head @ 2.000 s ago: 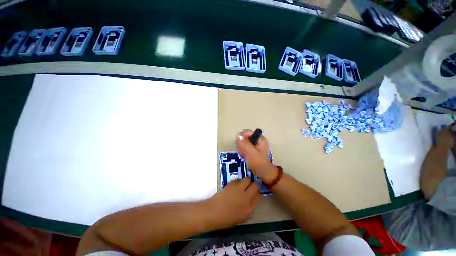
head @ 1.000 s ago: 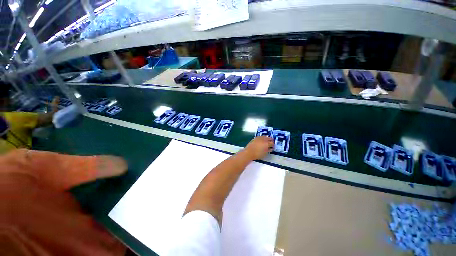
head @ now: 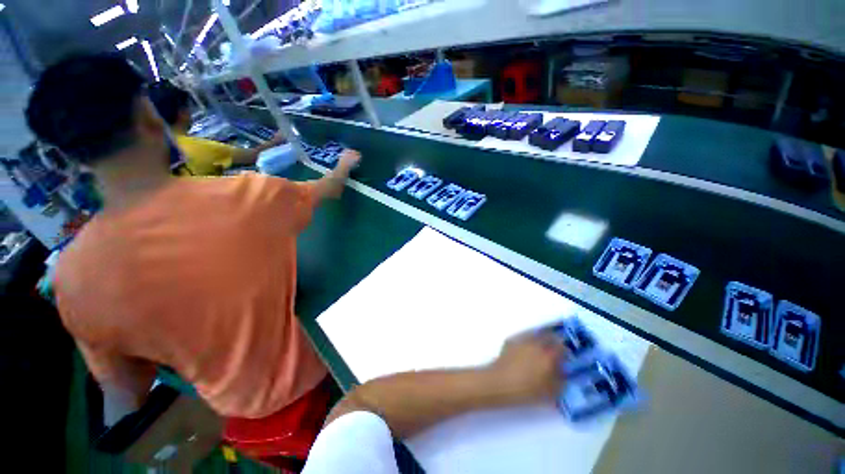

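Note:
My left hand [head: 533, 367] is over the right part of the white sheet [head: 435, 315]. It holds a pair of pale blue housings [head: 598, 381] with dark insides, blurred, at its fingertips. My right hand is out of the picture. More housings [head: 646, 270] lie in pairs and in a short row on the green conveyor belt [head: 528, 218].
A co-worker in an orange shirt [head: 185, 278] stands close at the left, one arm reaching to the belt. Another in yellow [head: 206, 155] is beyond. Dark blocks [head: 556, 132] lie on the far shelf. The brown board [head: 713, 417] is at the lower right.
The view has swung left. My left hand has come back from the belt over the white sheet with two housings. The orange-shirted co-worker now shows more fully.

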